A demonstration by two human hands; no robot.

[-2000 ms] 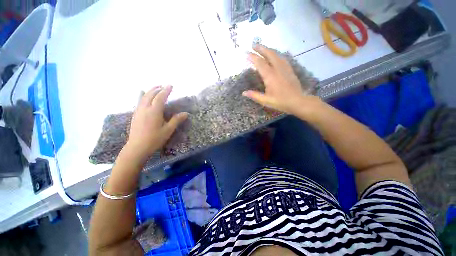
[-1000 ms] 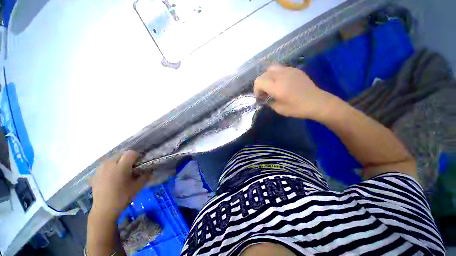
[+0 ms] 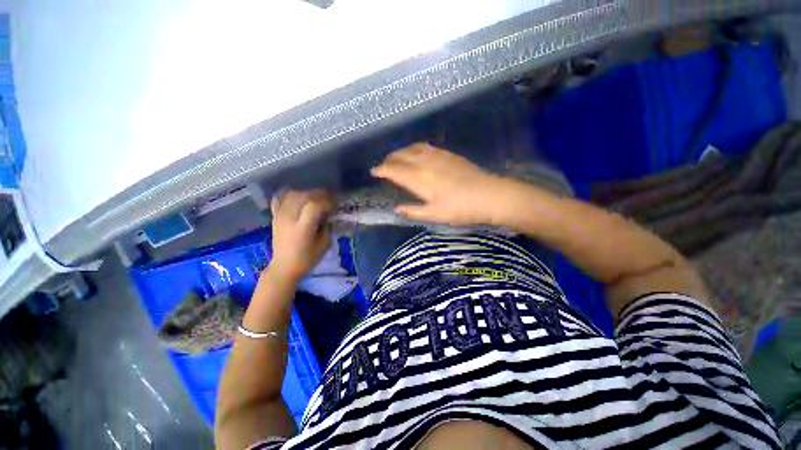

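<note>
The speckled grey-brown knit piece lies in my lap below the table edge, with a strip of its pale inner side showing along the near edge. My left hand has its fingers closed on the piece's left end. My right hand rests over its right part, thumb and fingers apart; whether it grips the cloth cannot be told. Part of the piece is hidden under my right hand and forearm.
The white table with its ruler-marked grey front edge is just beyond my hands. A blue crate with a knit piece stands lower left. Heaped knit pieces and blue material are at right.
The knit piece went from flat on the table to stretched open at the edge, and is now in my lap. My hands have moved closer together. The machine plate and scissors left view.
</note>
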